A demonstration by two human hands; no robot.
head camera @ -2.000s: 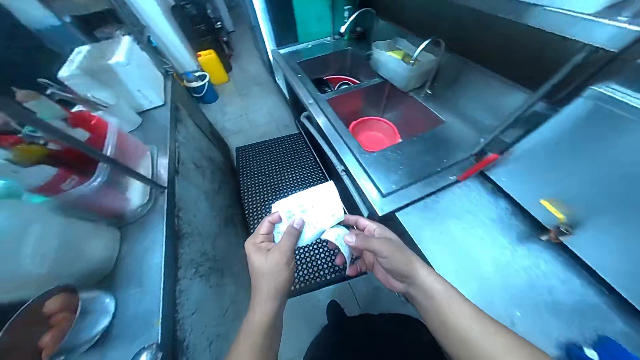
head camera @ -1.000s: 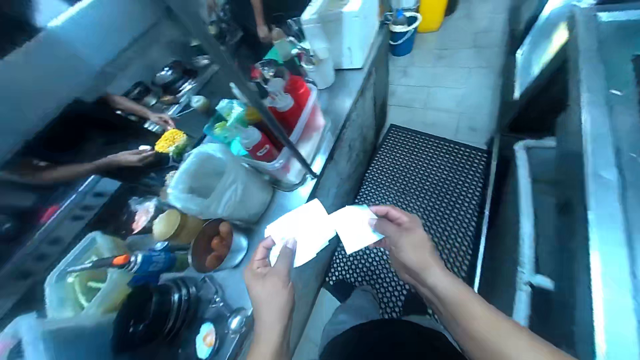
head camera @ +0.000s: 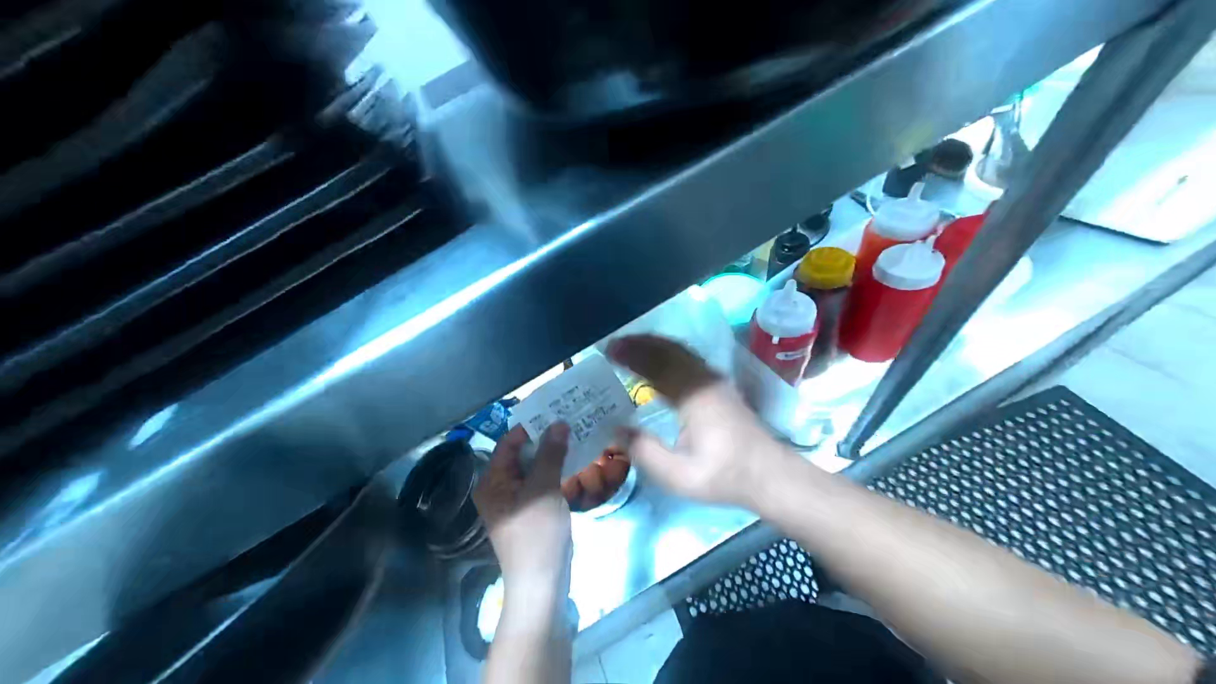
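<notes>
A white paper slip with printed writing point(head camera: 581, 410) is pinched between the thumb and fingers of my left hand point(head camera: 522, 475), below the edge of a steel shelf. My right hand point(head camera: 703, 427) is blurred, just right of the slip; its thumb and fingers are spread, and no paper shows between them. Behind and below the slip, brown eggs point(head camera: 598, 480) sit in a metal bowl point(head camera: 622, 499). Squeeze bottles with red contents point(head camera: 893, 299) stand on the steel counter to the right, beside a yellow-capped bottle point(head camera: 825, 285).
A steel shelf point(head camera: 570, 275) with dark stacked items point(head camera: 190, 171) crosses the view above my hands. A slanting metal post point(head camera: 1016, 228) rises at the counter's right side. Dark round pans or lids point(head camera: 445, 494) lie left of the eggs. A black perforated mat point(head camera: 1073, 503) covers floor at the right.
The view has swung from the sink to the counter and shelf. One second ago each hand held paper; now my right hand is apart from the slip and shows none.
</notes>
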